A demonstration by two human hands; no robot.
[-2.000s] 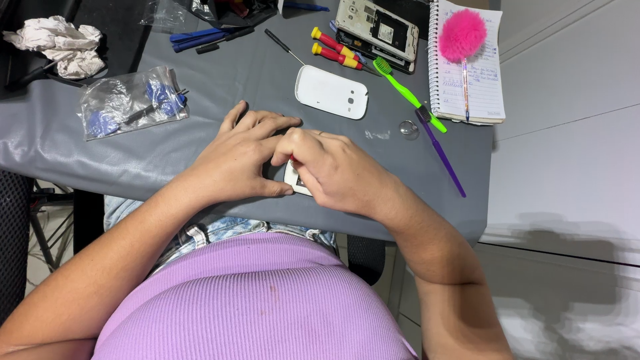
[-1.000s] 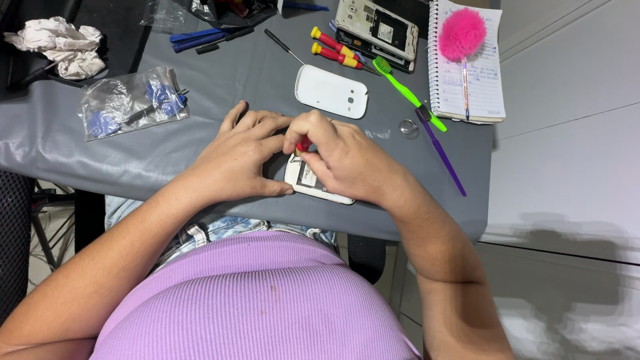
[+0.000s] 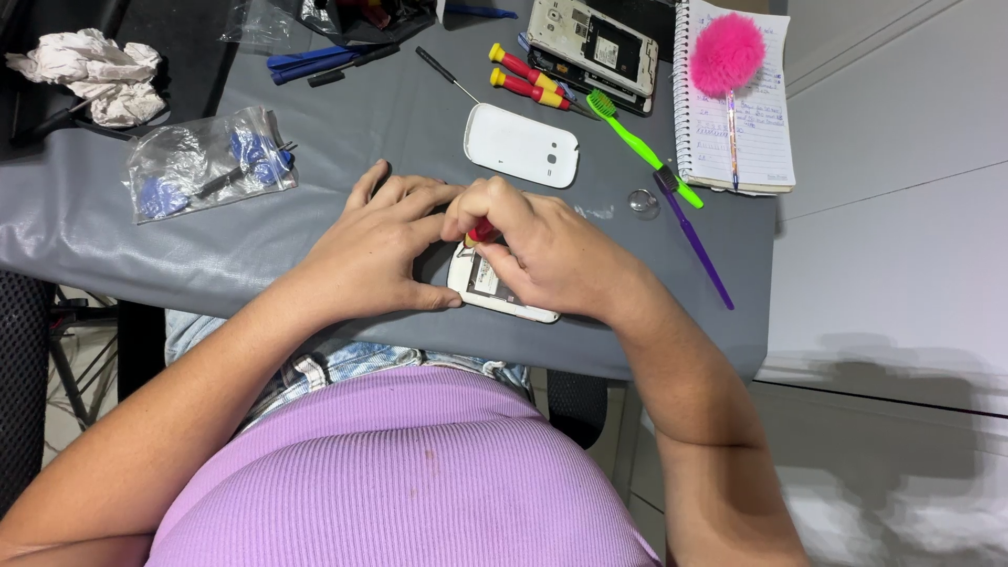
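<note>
A white smartphone with its back off [image 3: 504, 295] lies on the grey mat near the table's front edge, its battery bay showing. My right hand [image 3: 535, 244] covers its upper right part and grips a small screwdriver with a red and yellow handle [image 3: 482, 231], held over the phone's left end; the tip is hidden. My left hand [image 3: 386, 248] lies on the mat to the left, thumb against the phone's lower left corner, fingers spread. Beyond the hands lies a white phone back cover [image 3: 521, 146], with a thin black-handled screwdriver [image 3: 446, 73] just above its left end.
Two red-yellow screwdrivers [image 3: 529, 79], a disassembled phone [image 3: 594, 47], green [image 3: 642, 150] and purple [image 3: 697, 244] brushes, a small clear round thing [image 3: 643, 204] and a spiral notebook [image 3: 740, 142] with a pompom pen lie right. Left are a plastic bag [image 3: 213, 165], blue tools [image 3: 315, 61] and crumpled paper [image 3: 90, 75].
The right hand has shifted a little off the phone, so more of the phone's battery bay shows than two seconds ago. The left hand has stayed in place.
</note>
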